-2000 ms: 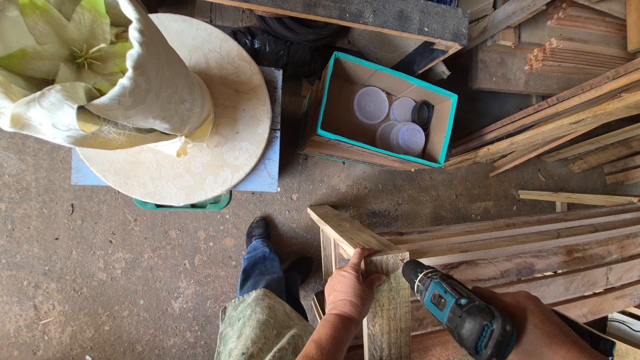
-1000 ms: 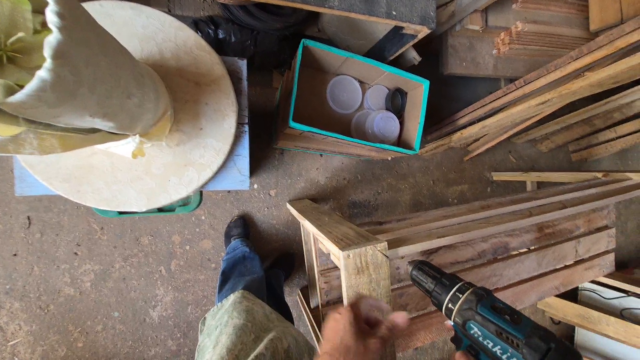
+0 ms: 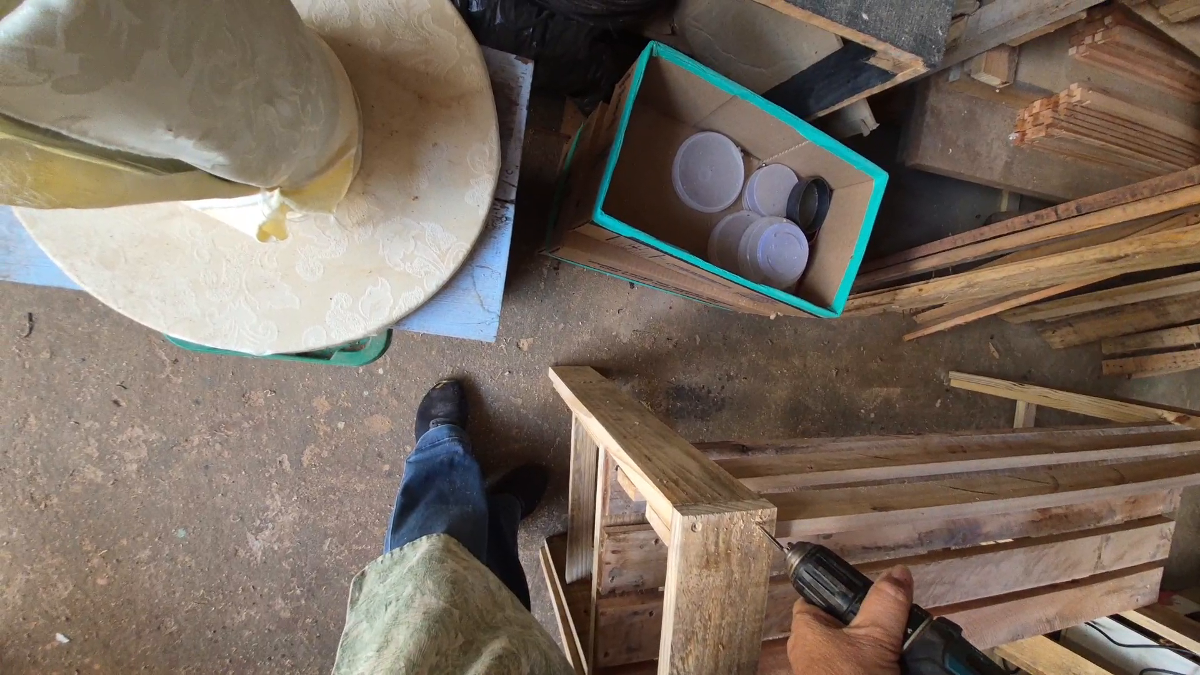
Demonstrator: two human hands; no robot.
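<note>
The wooden frame piece (image 3: 722, 562) is the squared end of a slatted wooden bench-like structure (image 3: 975, 544). A cordless power drill (image 3: 834, 581) comes in from the lower right, its thin bit (image 3: 771, 536) with the tip at the right edge of that piece, near the corner; whether it has entered the wood I cannot tell. My left hand (image 3: 848, 628) grips the front body of the drill just behind the chuck, thumb on top. The drill's rear and handle run out of the frame at the bottom, and my right hand is out of view.
Ahead stands an open cardboard box (image 3: 858, 244) with teal edging, holding several round plastic lids. A round cloth-covered table (image 3: 412, 187) with a fabric-wrapped object is at the upper left. Wooden boards (image 3: 1031, 262) lie at the right. My apron and shoe (image 3: 441, 408) show below.
My left hand, on the wooden end piece two seconds ago, has left it and now holds the drill's front. The drill bit is now at the wood's edge. My right hand has gone out of view.
</note>
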